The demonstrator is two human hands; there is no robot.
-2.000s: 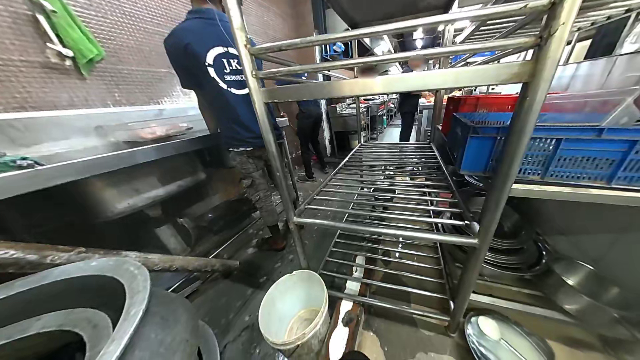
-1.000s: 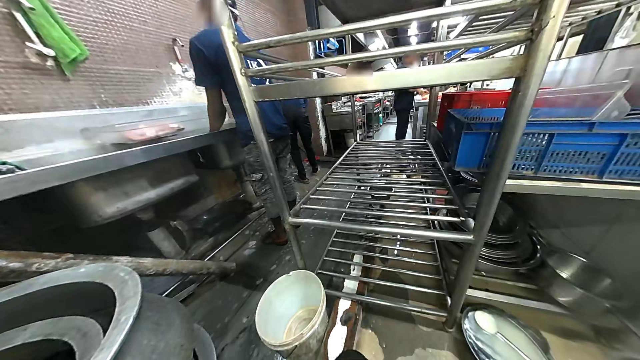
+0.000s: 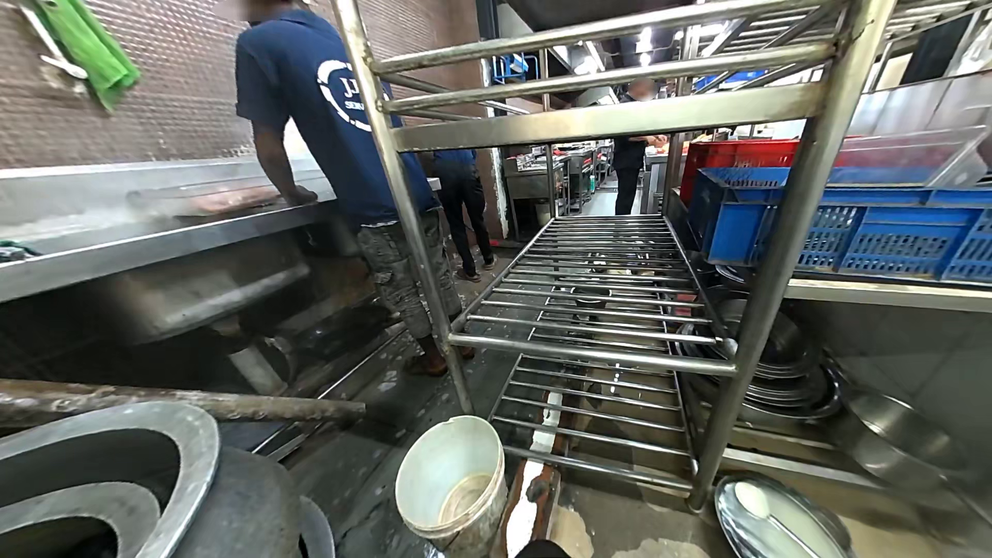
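Note:
Neither my left hand nor my right hand shows in the head view. A metal rack with barred shelves [image 3: 597, 353] stands in the middle. In front of it, on the floor, sits a white plastic bucket [image 3: 451, 480] with a stained inside. At the lower right lies a round metal bowl [image 3: 775, 519] with a ladle resting in cloudy liquid. Large metal pots [image 3: 256, 496] fill the lower left corner. A small dark shape, too little seen to name, shows at the bottom edge.
A person in a dark blue shirt [image 3: 310, 85] leans at a metal counter [image 3: 232, 225] on the left; others stand farther back. Blue plastic crates [image 3: 891, 240] sit on a right shelf, above stacked metal bowls [image 3: 790, 387]. A pipe [image 3: 178, 399] crosses behind the pots.
The person in the dark blue shirt shows more to the left of the rack post than a second ago, with an arm down on the counter. The bucket and the rack have not moved.

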